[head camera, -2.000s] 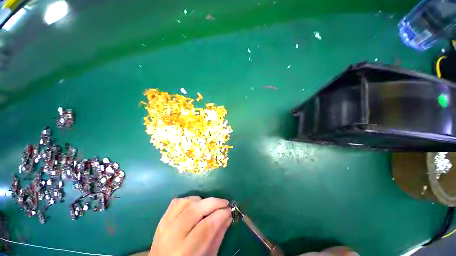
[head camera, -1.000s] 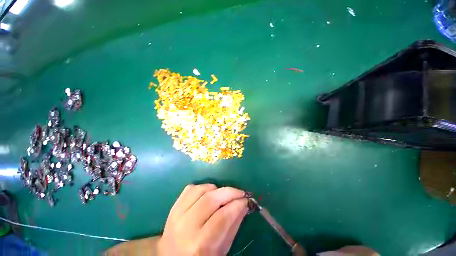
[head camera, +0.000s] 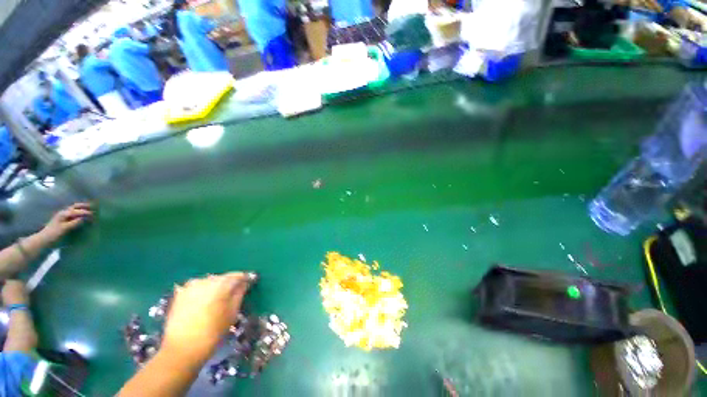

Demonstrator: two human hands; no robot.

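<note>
My left hand (head camera: 203,310) is above the loose pile of small dark component assemblies (head camera: 263,341) at the lower left and covers part of it. A small dark part (head camera: 251,277) with a silvery glint shows at its pinched fingertips. The heap of small yellow components (head camera: 360,298) lies right of the pile, whitish under glare. A thin brownish tip (head camera: 448,384), apparently the soldering iron, shows blurred at the bottom edge. My right hand is out of the picture.
Right: black parts bin (head camera: 554,302), brown round pot (head camera: 674,349) with silvery bits, clear bottle (head camera: 647,186), black station (head camera: 686,264) with yellow cable. Left: another person's arms (head camera: 31,244) and a solder reel (head camera: 39,378). Beyond the green bench (head camera: 434,155), people in blue work beside a yellow tray (head camera: 200,99).
The view has tilted up to show the far side. My left hand has moved from the iron tip to the dark pile on the left. The iron has dropped almost out of view.
</note>
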